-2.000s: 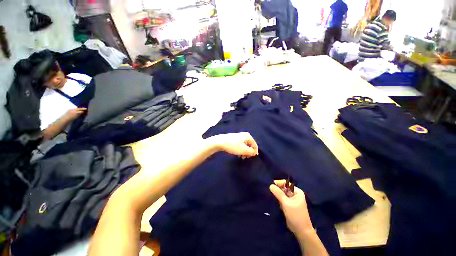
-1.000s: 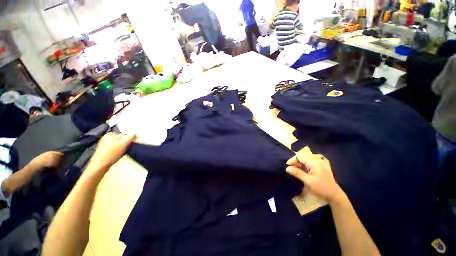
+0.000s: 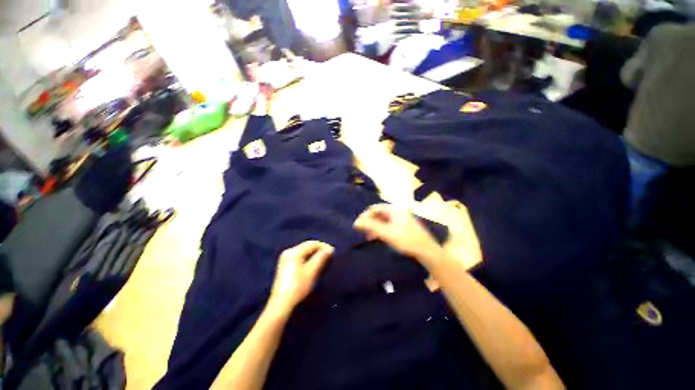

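Navy pinafore dresses [image 3: 267,198] lie layered in front of me, with crest badges [image 3: 254,148] at the far end. My left hand [image 3: 301,270] is over the middle of the pile, fingertips pinched on the navy cloth. My right hand [image 3: 392,228] is a little further up and to the right, blurred, fingers curled close to the cloth; what it holds cannot be made out. A small white label [image 3: 389,287] shows on the dark cloth below my right hand.
A second navy pile [image 3: 518,167] lies on the right. Grey and navy garments [image 3: 53,236] lie on the left. A green item [image 3: 198,120] is at the back left of the pale table [image 3: 156,286]. A person [image 3: 667,91] is at the right edge.
Both hands have come inward from the spread cloth edges to the middle of the pile. The raised cloth now lies lower, and a second crest shows on the pile. The view has turned right.
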